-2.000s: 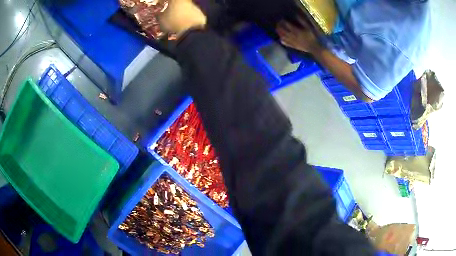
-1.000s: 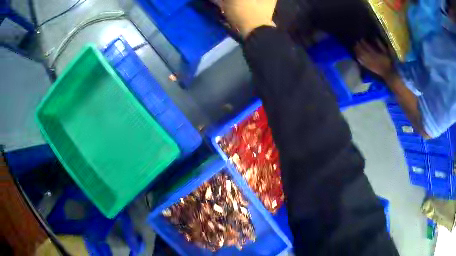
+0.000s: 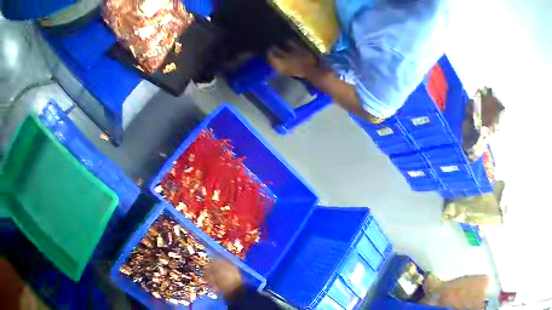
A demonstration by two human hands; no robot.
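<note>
My right hand [image 3: 224, 275] is small and blurred at the bottom, at the edge of a blue crate [image 3: 134, 242] heaped with copper terminals [image 3: 166, 260]; its fingers do not show clearly. The dark sleeve runs off the bottom edge. Beside it, a larger blue crate [image 3: 290, 175] holds red wire leads [image 3: 224, 175] with copper ends. At the top left, a copper heap [image 3: 148, 30] lies on a black tray [image 3: 175, 79] over a blue stool [image 3: 91, 72]. My left hand is not in view.
An empty green crate [image 3: 60, 200] stands at left, over a blue one [image 3: 91, 151]. An empty blue crate [image 3: 327, 254] adjoins the wire crate. A person in a light blue shirt [image 3: 393, 48] is at the upper right, near a blue stool [image 3: 278, 103] and stacked blue crates [image 3: 417, 145].
My right hand has come down from the copper heap at the top to the crate of copper terminals at the bottom. The dark sleeve no longer covers the red wire crate. The view has shifted.
</note>
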